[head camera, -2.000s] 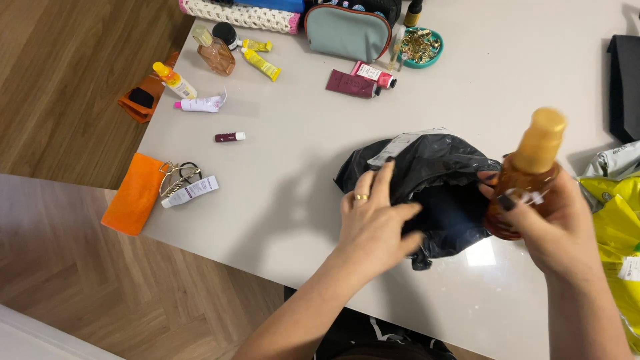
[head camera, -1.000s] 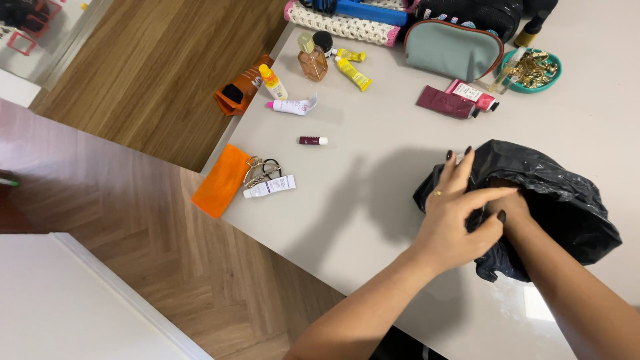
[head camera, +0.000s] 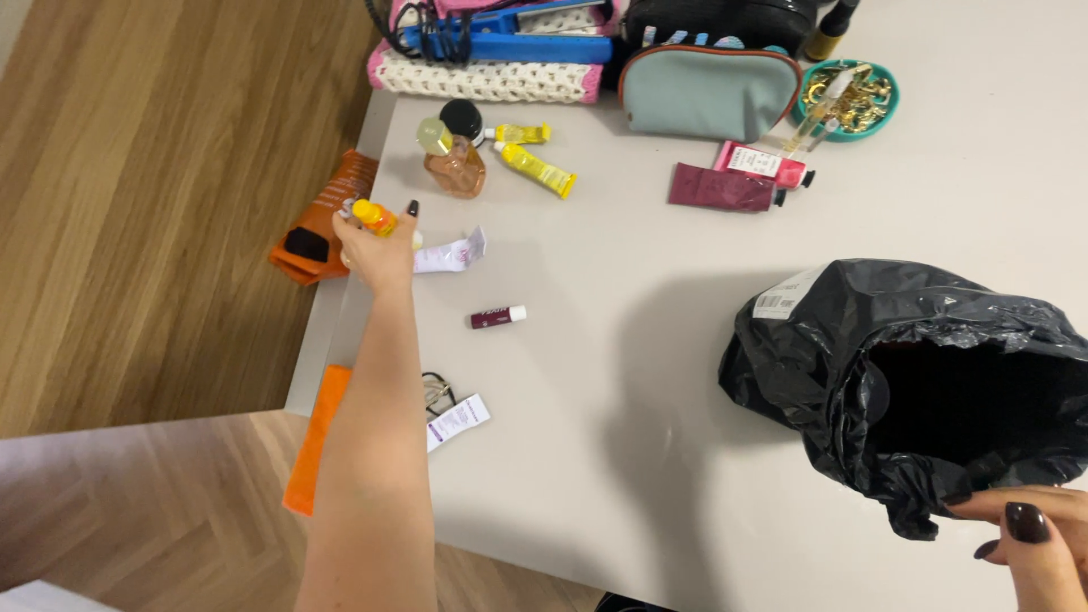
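Note:
My left hand reaches over the table's left edge, its fingers spread around a small yellow-capped bottle; a gap shows beside the bottle. A white tube lies just right of that hand. My right hand, cut off by the lower right frame edge, has its fingertips at the gathered lower rim of a black plastic bag. The bag's mouth gapes, its inside dark. A dark red lip balm lies between the hands. Under my left forearm, an orange pouch and a white tube are partly hidden.
An amber bottle, a black-lidded jar and yellow tubes stand or lie upper left. Behind are a blue hair straightener, a grey-green pouch and a teal jewellery bowl. Red tubes lie near; an orange bag is beyond the left edge.
My left hand has moved from the black bag to the small yellow-capped bottle. My right hand, holding an amber pump bottle two seconds ago, went into the bag and is now outside at its rim.

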